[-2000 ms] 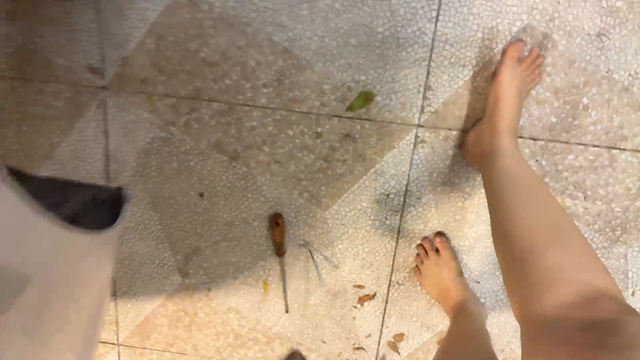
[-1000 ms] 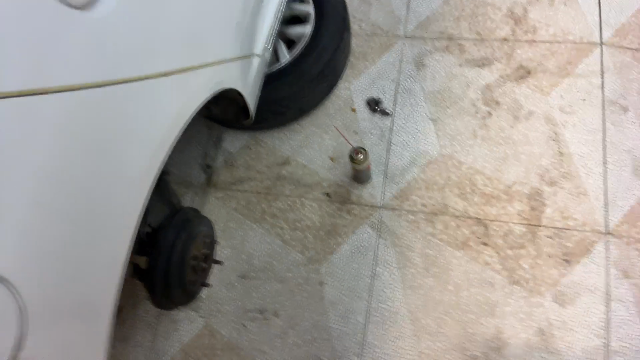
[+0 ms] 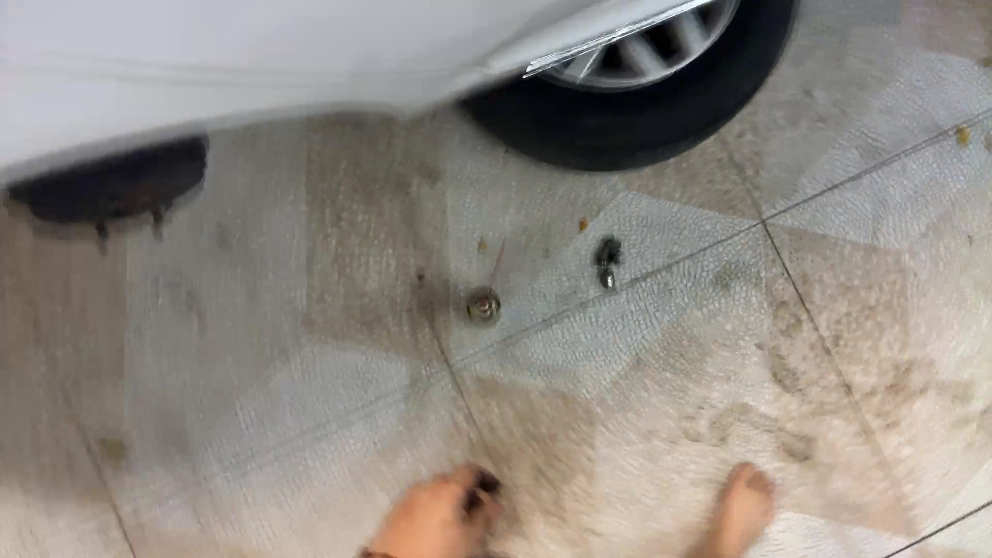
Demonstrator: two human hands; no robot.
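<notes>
My left hand (image 3: 442, 511) is low in the head view, left of a bare foot (image 3: 745, 504). Its fingers are curled, with something dark at the fingertips; blur hides whether this is a held thing or shadow. My right hand is out of view. Beyond my left hand, a spray can (image 3: 483, 306) stands upright on the floor, seen from above, with a thin red straw. Right of it lies a small group of dark metal pieces (image 3: 608, 260), too blurred to name surely.
A white car body (image 3: 232, 54) spans the upper left. Under its edge shows a dark brake drum (image 3: 116, 182) with protruding studs. A tyre on a silver alloy wheel (image 3: 620, 139) is at the top. The tiled floor (image 3: 349, 434) bears stains and small leaf bits.
The view has swung widely, from a screwdriver on the floor to the car and the spray can. My left hand and a foot have come into view since one second ago.
</notes>
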